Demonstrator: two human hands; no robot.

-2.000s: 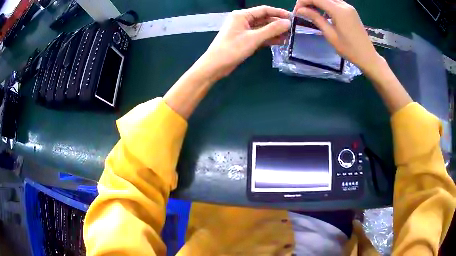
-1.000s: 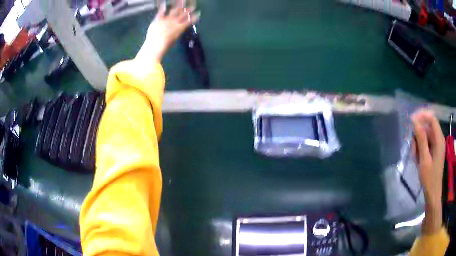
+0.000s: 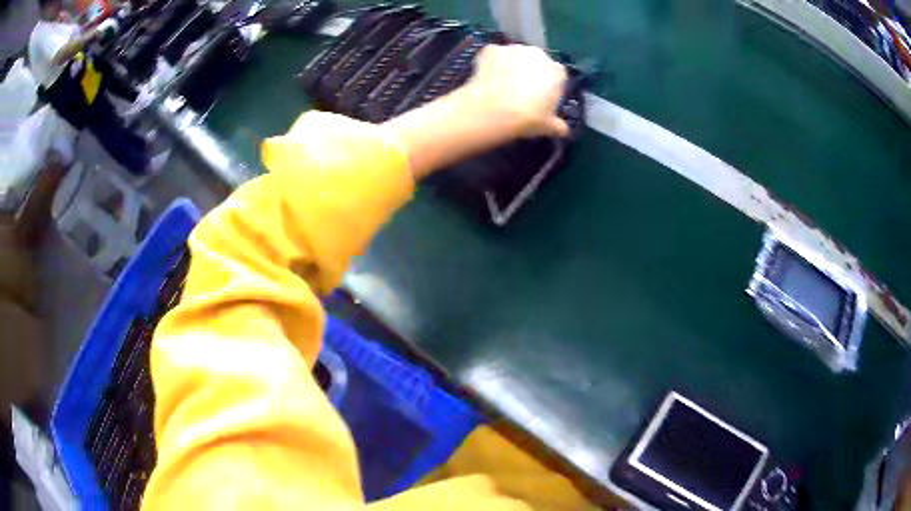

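My left hand [image 3: 521, 90] is curled over the dial end of the front black video player [image 3: 499, 180] in the row of waiting units [image 3: 400, 60]. Its fingertips are partly hidden behind the unit, whose silver outline shows below the hand. Another player [image 3: 699, 454] lies flat at the bench's near edge, lower right, screen up with its silver-white outline bare; its dial end is cut off by the picture's edge. The window stack in crinkled clear wrap [image 3: 807, 297] lies at the right. My right hand is out of the picture.
A blue crate [image 3: 120, 289] with black units stands below the bench edge at left, and a blue container [image 3: 400, 399] is beside my sleeve. A whitish strip [image 3: 679, 155] crosses the bench. A person [image 3: 85, 90] and a white stool [image 3: 95, 215] are at upper left.
The view has swung left. My left hand has moved from the back of the bench onto the front waiting unit. My right hand has left the picture.
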